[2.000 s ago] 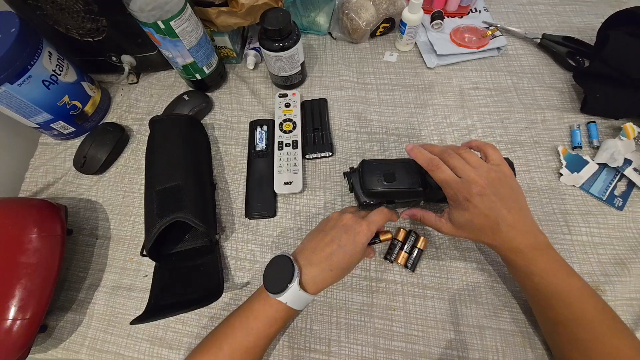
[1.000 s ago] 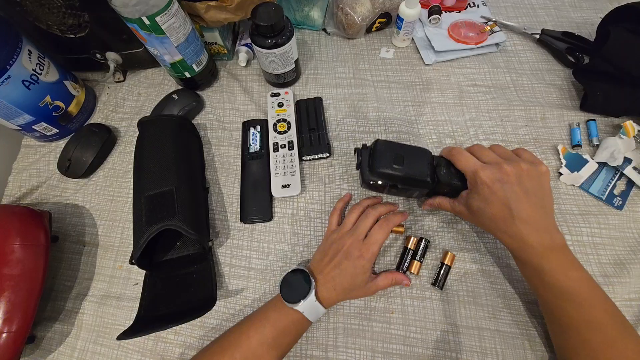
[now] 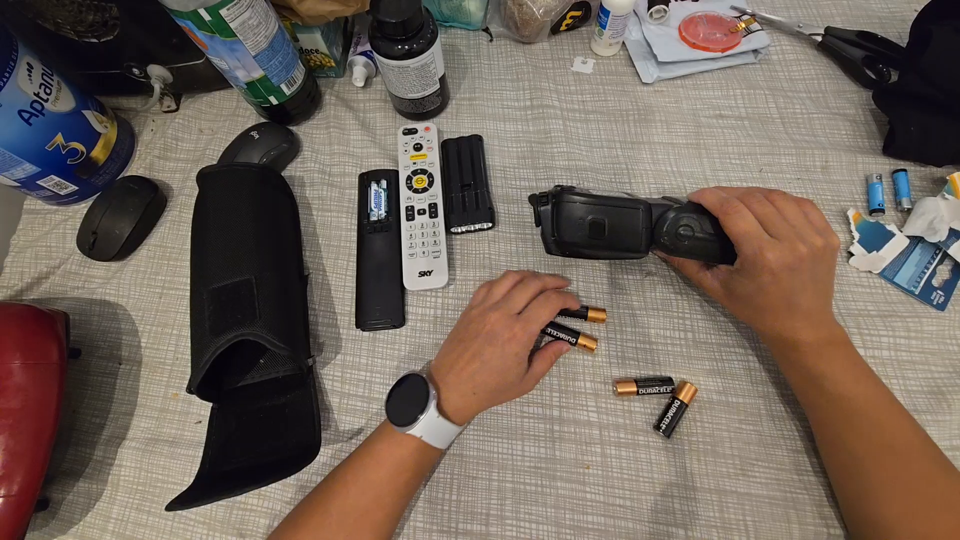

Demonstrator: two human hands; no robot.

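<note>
My right hand (image 3: pixel 772 255) grips one end of a black camera flash (image 3: pixel 600 225), which lies on its side. Below the flash, my left hand (image 3: pixel 510 337), with a white-strapped watch (image 3: pixel 409 400) on its wrist, has its fingertips over two Duracell AA batteries (image 3: pixel 585 342); whether it grips them cannot be told. Two more batteries (image 3: pixel 675 409) lie on the cloth to the right of it. A white remote control (image 3: pixel 424 217) lies between a black remote with its battery bay showing (image 3: pixel 381 277) and a black flashlight (image 3: pixel 469 184).
At left are an unfastened black fabric pouch (image 3: pixel 251 285), two computer mice (image 3: pixel 121 217) and a red object (image 3: pixel 30 390). Bottles (image 3: pixel 409 67) stand at the back. Scissors (image 3: pixel 847 52), two blue batteries (image 3: pixel 876 195) and torn packaging (image 3: pixel 919 255) lie at right.
The batteries, grouped close together two seconds ago, are now spread apart into two pairs. My left hand has moved off the flash, and my right hand has shifted to its right end.
</note>
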